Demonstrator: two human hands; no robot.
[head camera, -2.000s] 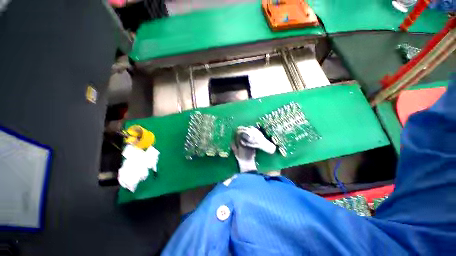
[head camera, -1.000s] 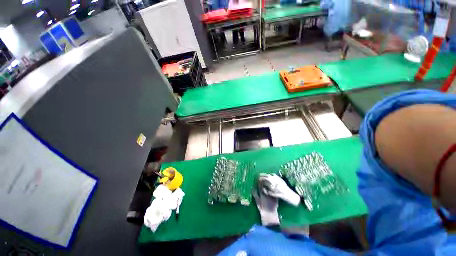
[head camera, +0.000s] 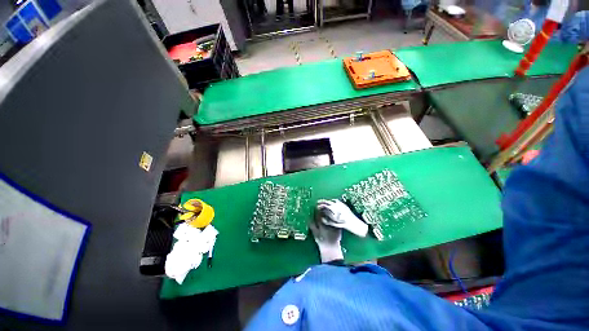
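Note:
Two green circuit boards, a left one (head camera: 279, 211) and a right one (head camera: 385, 202), lie flat on the green bench mat (head camera: 445, 174). Between them is a crumpled pair of white-grey gloves (head camera: 333, 224), cuff towards me. The gloves look empty; no hand can be made out in them. A blue sleeve (head camera: 549, 220) fills the right side, and more blue smock with a white button covers the bottom. Neither of my hands is in the picture.
A yellow ring-like item (head camera: 197, 213) and crumpled white cloth (head camera: 188, 251) are at the bench's left end, beside a dark grey machine (head camera: 84, 136). Beyond are a small black bin (head camera: 308, 155), an orange fixture (head camera: 376, 69) and a black tote (head camera: 203, 55).
The view has tilted and shifted. The bare forearm with a red band, seen at the right one second ago, is gone; blue sleeve shows there. Boards and gloves lie unchanged.

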